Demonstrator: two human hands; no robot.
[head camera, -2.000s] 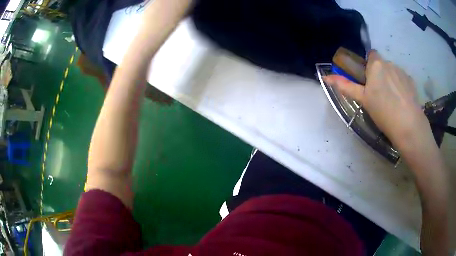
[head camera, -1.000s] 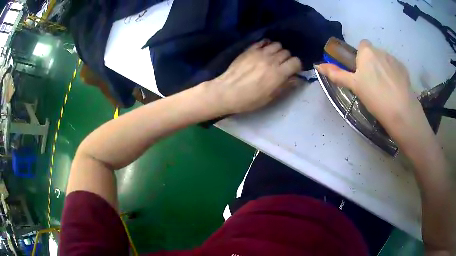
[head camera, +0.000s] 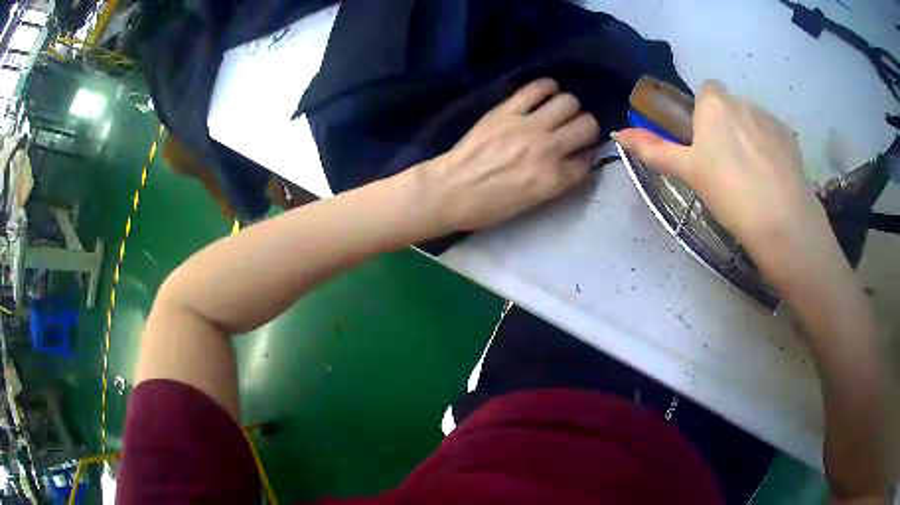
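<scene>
A dark garment piece (head camera: 395, 89) lies draped over the white table (head camera: 562, 266), partly hanging past its near edge. My left hand (head camera: 518, 158) rests on the cloth with bent fingers, at its near right edge; whether the fingertips pinch the cloth is hidden. A small pale strip shows beside the fingertips. My right hand (head camera: 740, 163) is closed around the handle of a steam iron (head camera: 691, 212). The iron has a brown top, a blue part and a shiny pointed soleplate. It stands on the table just right of my left hand.
A black strap-like item (head camera: 839, 39) lies at the table's far right. A dark stand-like object (head camera: 859, 202) is partly behind my right wrist. More dark cloth (head camera: 197, 118) hangs at the table's left end. A blue stool (head camera: 51, 325) stands on the green floor at left.
My left hand has come back from the upper left onto the cloth's near edge, and the cloth now spreads further left and nearer. The iron has shifted slightly left in my right hand.
</scene>
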